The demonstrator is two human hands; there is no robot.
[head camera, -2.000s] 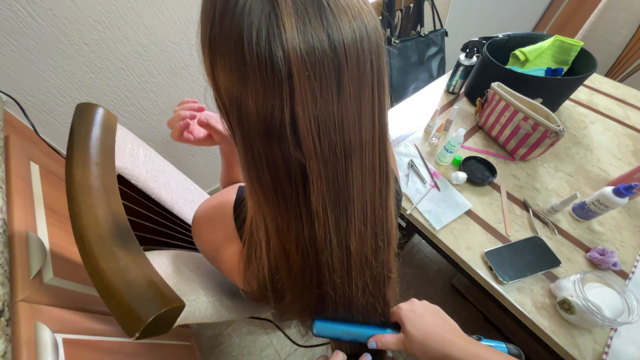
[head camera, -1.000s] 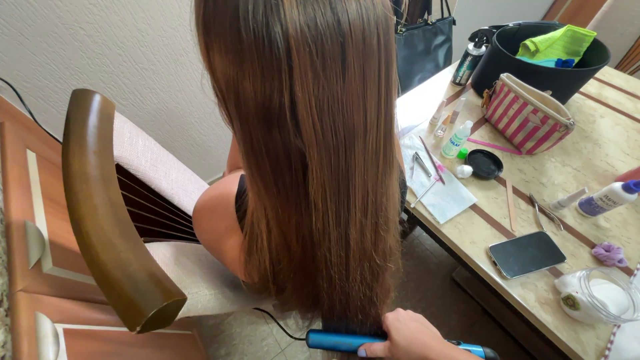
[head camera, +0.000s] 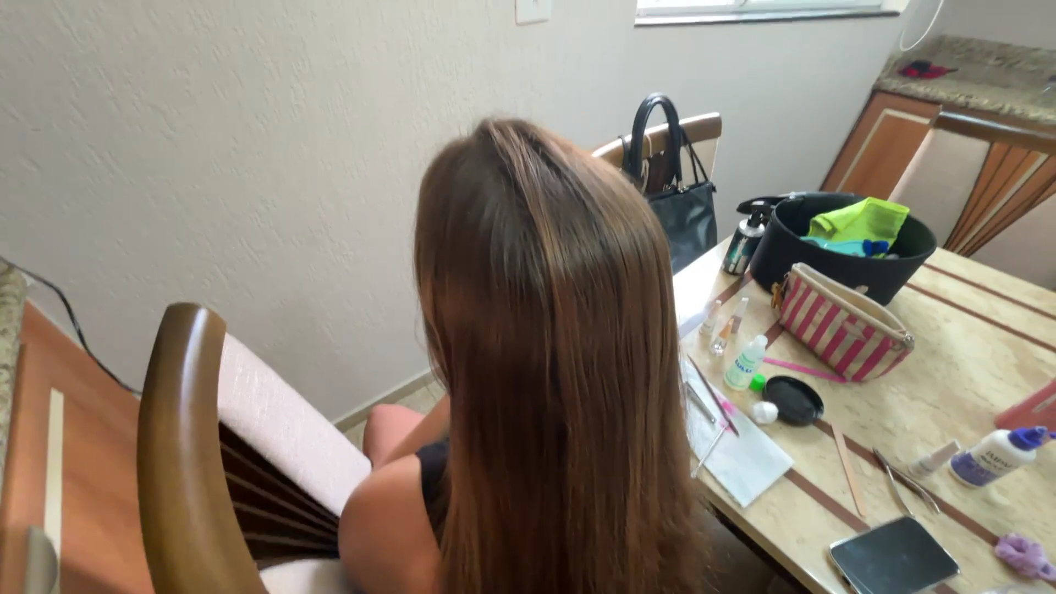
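Observation:
Long, straight brown hair [head camera: 561, 346] hangs down the back of a seated person in the middle of the head view, running past the lower edge. The person's bare shoulder [head camera: 388, 524] shows at the left of the hair, beside the wooden chair back [head camera: 181, 445]. Neither my left hand nor my right hand is in the picture, and no hair straightener shows. The lower ends of the hair are cut off by the frame, so what touches them there is hidden.
On the stone-topped table [head camera: 973, 346] at right lie a phone [head camera: 894, 557], a striped pouch [head camera: 846, 326], a black tub [head camera: 841, 247], small bottles [head camera: 746, 363], a white tissue [head camera: 742, 466] and cuticle nippers [head camera: 895, 487]. A black handbag [head camera: 686, 219] hangs on another chair. A textured wall stands behind.
The view has tilted up. My right hand and the blue hair straightener, at the hair ends in both earlier frames, are out of sight. The fingertips beneath the straightener showed only in the oldest frame.

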